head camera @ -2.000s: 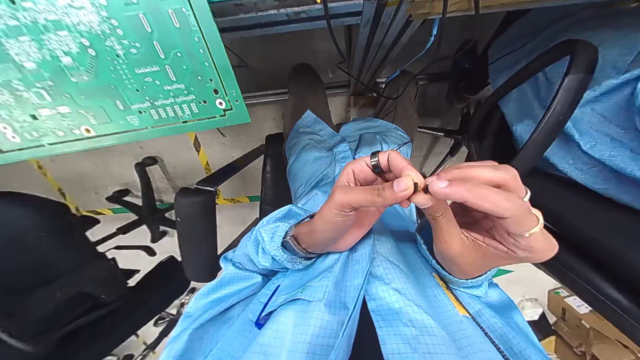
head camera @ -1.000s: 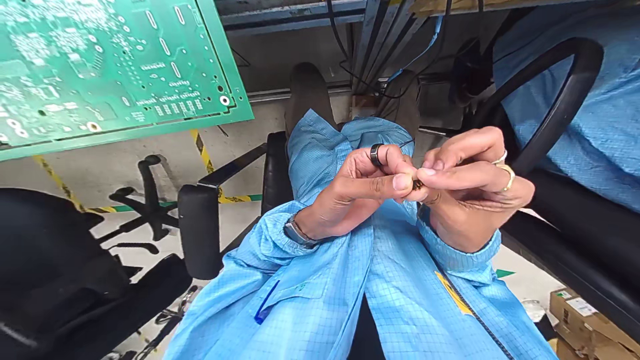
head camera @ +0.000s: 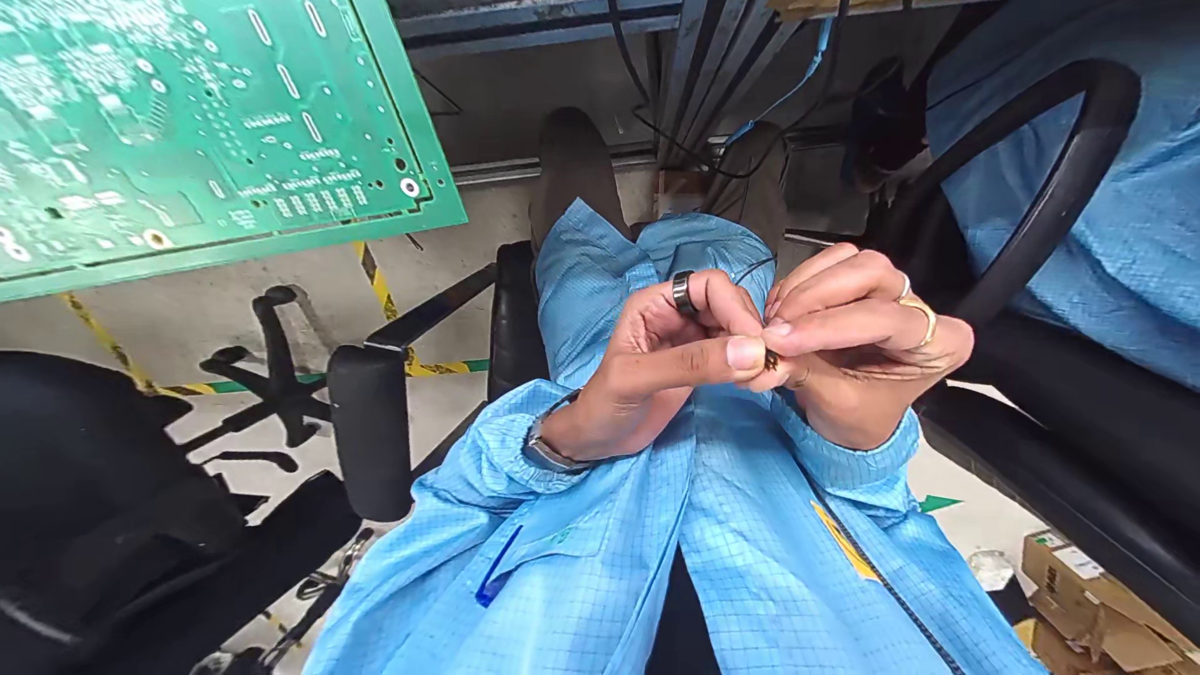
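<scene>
A small dark part (head camera: 771,360), too hidden to name, is pinched between the fingertips of both hands above my lap. My left hand (head camera: 670,361), with a black ring on one finger, grips it between thumb and index finger. From the other side my right hand (head camera: 853,342) has its thumb and fingertips closed on the same spot, touching the left fingertips. A green printed circuit board (head camera: 234,159) is at the upper left, apart from both hands.
Black office chairs stand at the left (head camera: 94,469) and right (head camera: 1059,459). A person in a blue smock (head camera: 1125,187) sits at the right. Cables hang by a metal bench frame (head camera: 698,84) ahead. A cardboard box (head camera: 1097,591) lies on the floor, lower right.
My right hand's fingers have shifted and curled in around the small dark part. My left hand has kept its pinch in about the same place.
</scene>
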